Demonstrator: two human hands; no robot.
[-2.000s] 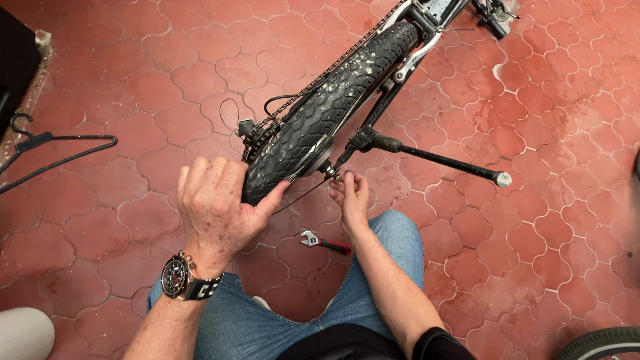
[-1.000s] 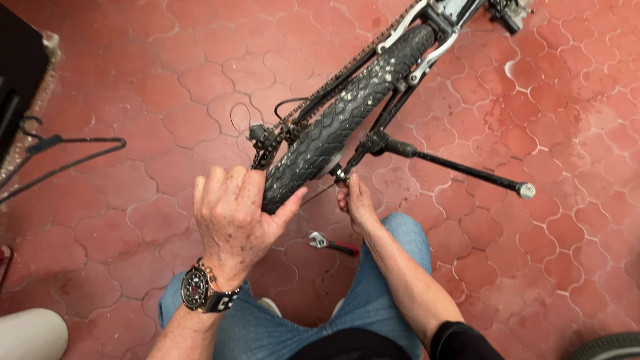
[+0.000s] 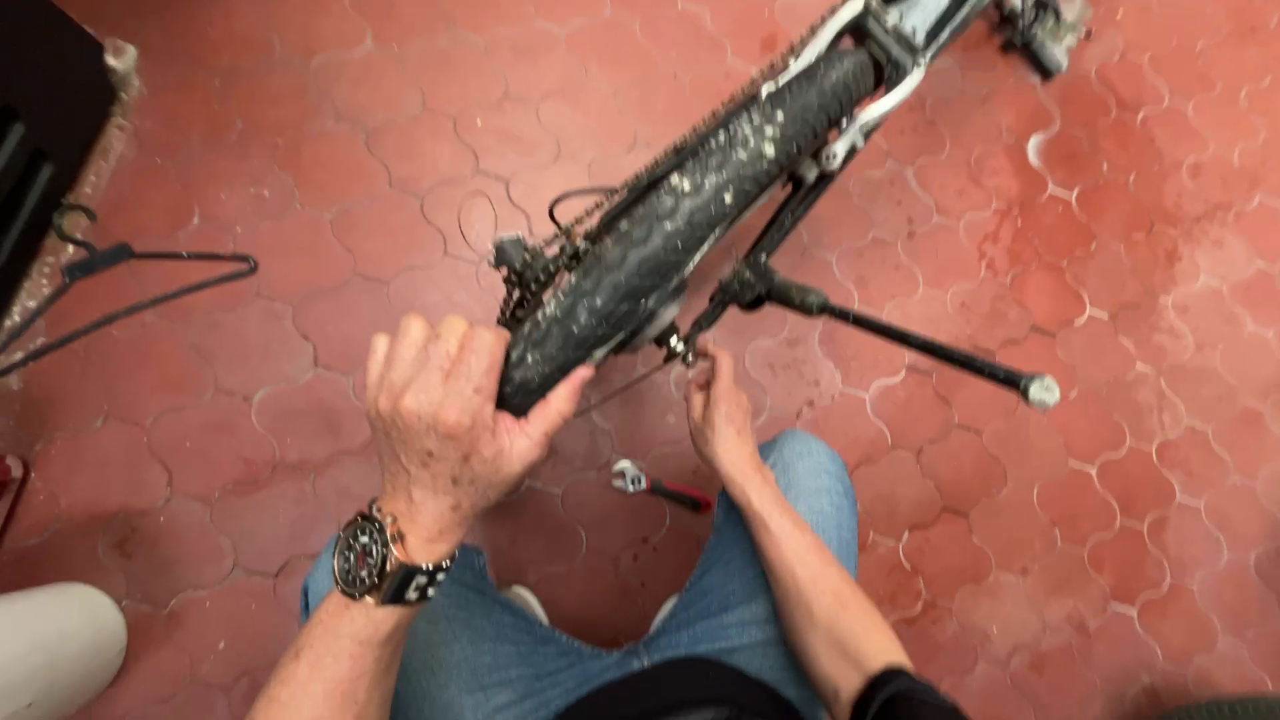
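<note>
My left hand (image 3: 445,415) grips the rear end of a bicycle's black tire (image 3: 650,250), its thumb on the near side. The fingertips of my right hand (image 3: 715,400) are at the wheel axle nut (image 3: 678,347), beside the frame end; whether they pinch the nut is hard to tell. A thin cable or spoke runs from there towards my left thumb. The chain and rear derailleur (image 3: 515,260) lie on the wheel's far side. The kickstand (image 3: 920,345) sticks out to the right. An adjustable wrench (image 3: 660,487) with a red and black handle lies on the floor between my knees.
Red tiles (image 3: 330,330) cover the floor. A black clothes hanger (image 3: 130,270) lies at the left, near a dark object (image 3: 50,120) with a frayed edge. A rounded white object (image 3: 60,650) is at the lower left. A pedal (image 3: 1040,35) shows at the top right.
Both hands have stayed at the same spots on the wheel and axle. The wrench has not moved. The view has shifted slightly.
</note>
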